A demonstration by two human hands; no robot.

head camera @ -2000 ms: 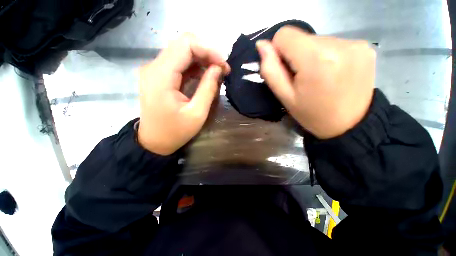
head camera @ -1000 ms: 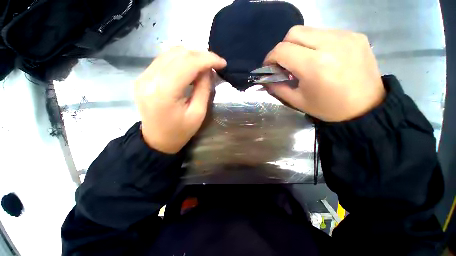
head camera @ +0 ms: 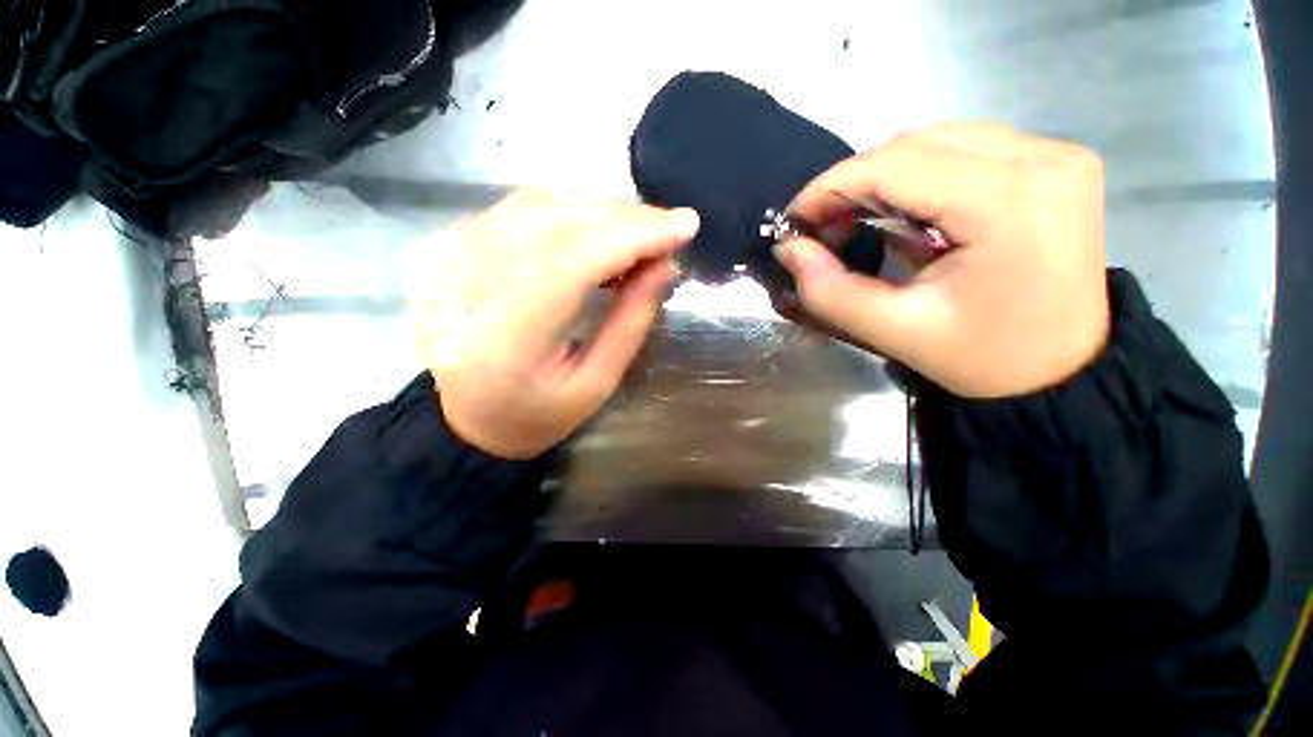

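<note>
A small black fabric pouch (head camera: 720, 144) is held up over the table between my hands. My left hand (head camera: 555, 310) pinches its lower left edge between thumb and fingertips. My right hand (head camera: 958, 252) pinches its right edge between thumb and forefinger. The thread snips (head camera: 929, 235) are in my right hand, mostly hidden by the fingers; only a bit of metal and the reddish part show. A small silvery glint sits at the pouch edge by my right fingertips; I cannot tell if it is zipper. A thin black cord hangs below my right hand.
A pile of black pouches with silvery zip lines (head camera: 187, 87) lies at the upper left. Dark thread waste (head camera: 259, 310) lies near the table's left seam. A shiny brownish patch (head camera: 691, 432) covers the near table edge. A round black disc (head camera: 39, 580) is at far left.
The pouch has been turned and now looks narrower, with its rounded end towards the upper left. The snips blades, clearly seen a second ago, are now mostly hidden. My left hand has moved slightly right.
</note>
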